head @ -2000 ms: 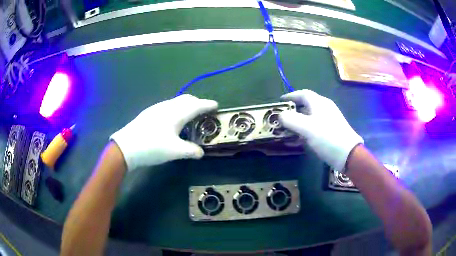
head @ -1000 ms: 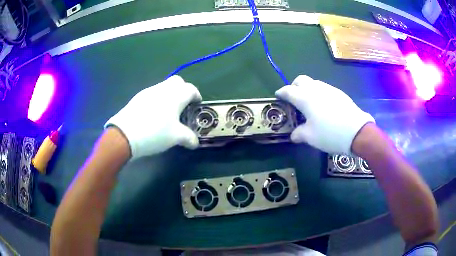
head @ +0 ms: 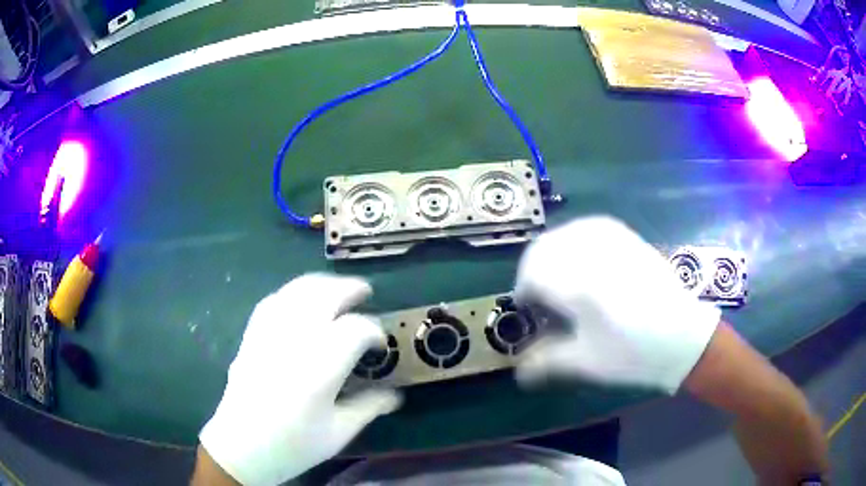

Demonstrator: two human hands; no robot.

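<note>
The silver fixture [head: 434,237] lies on the green mat, with three shiny solid-centred rings facing up and no hand on it. In front of it is the open-ring plate [head: 416,334], a flat silver bar with three dark spoked holes. My white-gloved left hand [head: 299,375] is around its left end, fingers on the far side and thumb on the near side. My white-gloved right hand [head: 608,308], blurred, is around its right end. The gloves hide both ends of the plate.
Blue hose [head: 285,157] runs to both fixture ends. Purple lamps glare left [head: 66,178] and right [head: 777,119]. A yellow bottle [head: 73,292] and ringed plates [head: 39,332] lie left. A ringed module [head: 724,275] and tan board [head: 660,59] lie right.
Both hands have let go of the fixture ends and come nearer, to the open-ring plate. The fixture's rings now look brighter and fuller. The whole view has shifted slightly.
</note>
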